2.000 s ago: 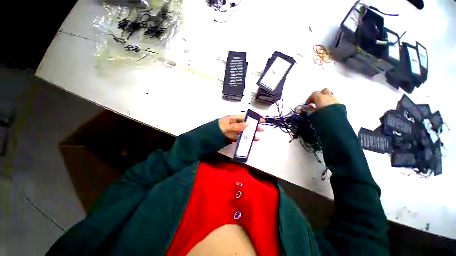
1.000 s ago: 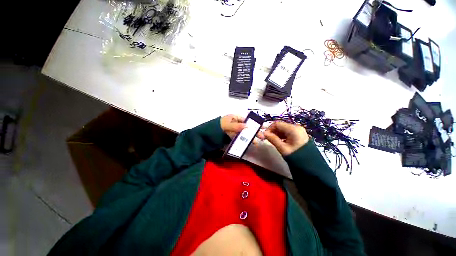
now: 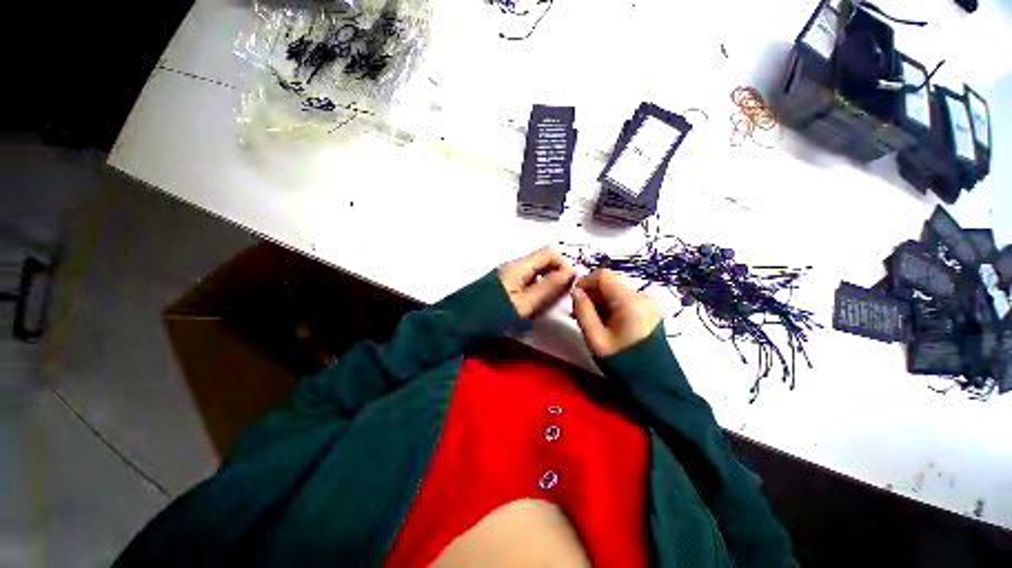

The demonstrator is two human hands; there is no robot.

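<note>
My left hand [image 3: 536, 282] and my right hand [image 3: 616, 311] are close together at the table's front edge, fingertips pinched and nearly touching. What is between the fingers is too small and blurred to tell; no card face shows there. The pile of black strings [image 3: 721, 288] lies spread just right of my right hand. The stack of black printed hang tags [image 3: 547, 161] stands beyond my hands. The stack of white-faced hang tags [image 3: 646, 155] is right of it, its top card tilted.
The clear bag of spare strings [image 3: 344, 50] lies upper left. Rubber bands [image 3: 752, 113] lie beside the bundled tags [image 3: 849, 89] at upper right. Strung hang tags [image 3: 938, 294] are heaped at far right. An open cardboard box [image 3: 228, 366] is below the table at left.
My right hand has come from the string pile to my left hand. The white-faced tag seen in my left hand earlier no longer shows. The string pile is more spread out.
</note>
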